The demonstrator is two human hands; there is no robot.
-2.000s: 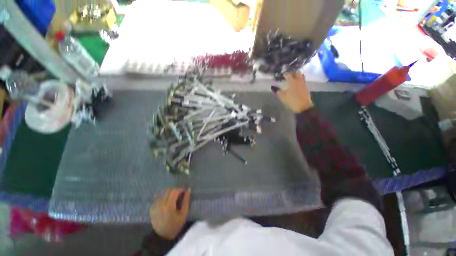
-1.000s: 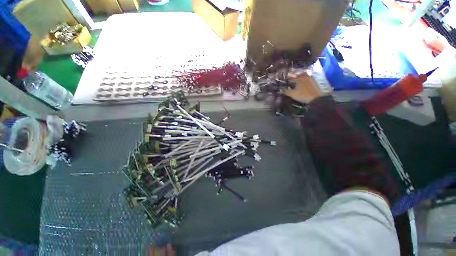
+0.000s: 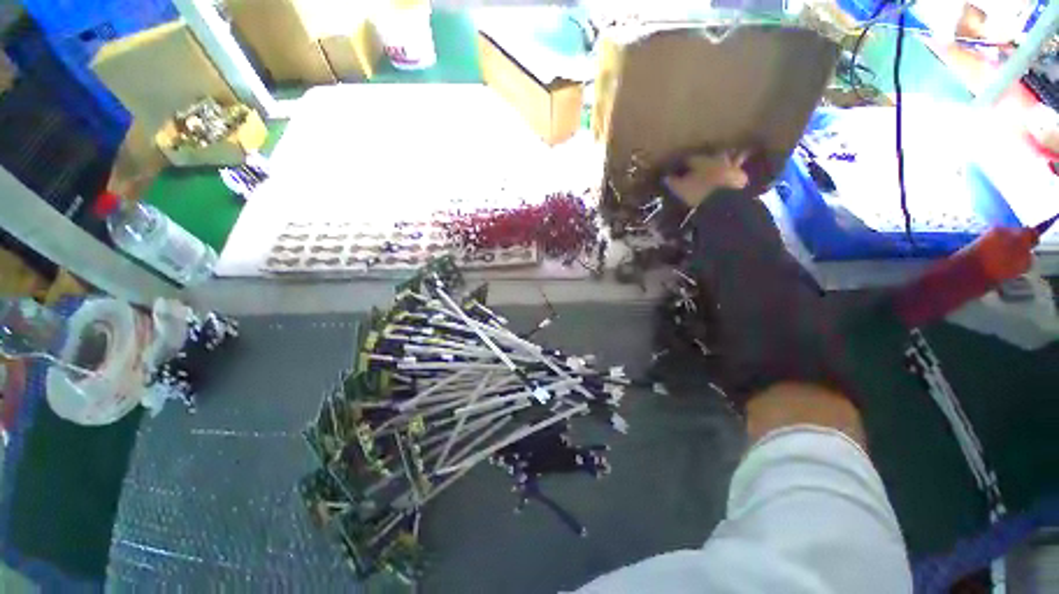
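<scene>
My right hand [image 3: 708,179] reaches into the open front of a brown carton [image 3: 714,99] at the back. Its fingers are blurred and partly hidden, so its grip is unclear. Dark leads [image 3: 633,215] with small white ends lie in the carton mouth, and more spill onto the mat [image 3: 683,325] beside my dark sleeve. A fan of white cables [image 3: 488,400] with green circuit boards [image 3: 337,464] at their left ends lies at the middle. A bunch of short black leads [image 3: 552,455] lies just right of and below it. My left hand is out of the picture.
A white tray [image 3: 348,151] with a dark red cluster [image 3: 540,224] is at the back. A red bottle [image 3: 970,275] lies right, above several white cables [image 3: 958,418]. A white roll [image 3: 99,360], dark parts [image 3: 197,354] and a clear bottle [image 3: 163,241] are left. A blue bin [image 3: 859,232] is back right.
My right hand has moved from the spilled leads further into the carton. Dark leads now lie on the mat below the carton. My left hand has left the bottom edge of the picture.
</scene>
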